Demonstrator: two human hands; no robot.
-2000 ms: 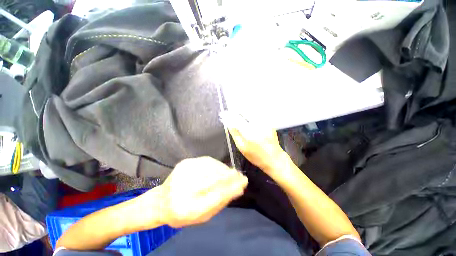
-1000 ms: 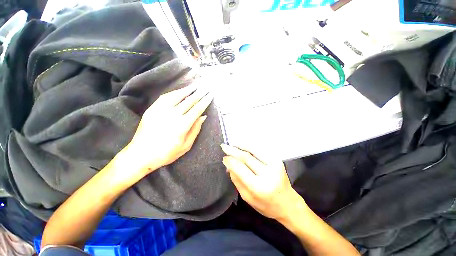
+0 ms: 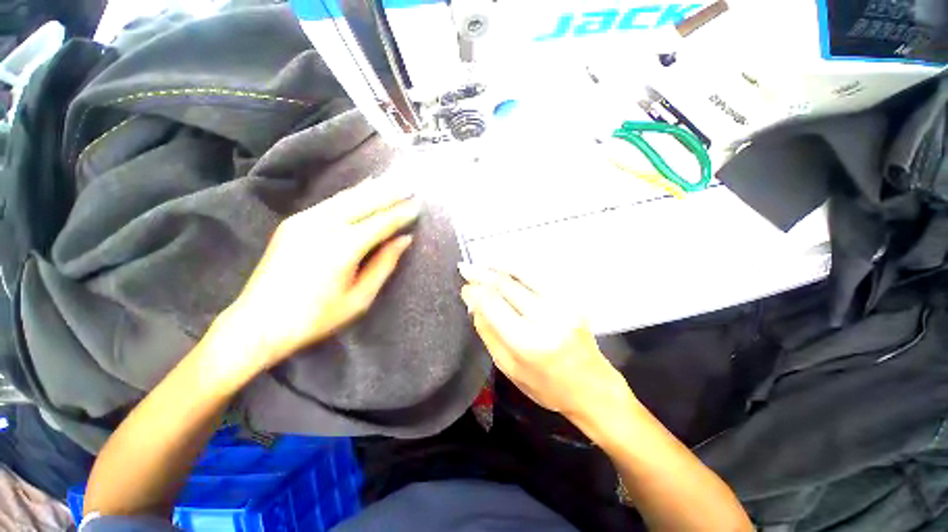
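A dark grey garment (image 3: 187, 208) with yellowish topstitching lies bunched left of the needle, its near part hanging over the table's front edge. Its right edge runs from the presser foot (image 3: 416, 135) towards me. My left hand (image 3: 333, 255) lies flat on the cloth with fingers spread a little, below the needle. My right hand (image 3: 535, 333) has its fingertips at the cloth's right edge, nearer me, and seems to pinch it. Glare washes out the cloth by the needle. The white sewing machine (image 3: 561, 62) has blue JACK lettering.
Green-handled scissors (image 3: 670, 156) and dark thread snips (image 3: 670, 112) lie right of the needle. More dark garments (image 3: 832, 384) are heaped at the right, partly on the white table (image 3: 665, 270). A control panel (image 3: 889, 29) is at the top right. A blue crate (image 3: 281, 483) is below at left.
My left hand has moved from near my lap onto the cloth. My right hand stays by the edge, now slightly closer to the needle than one second ago. The view has shifted.
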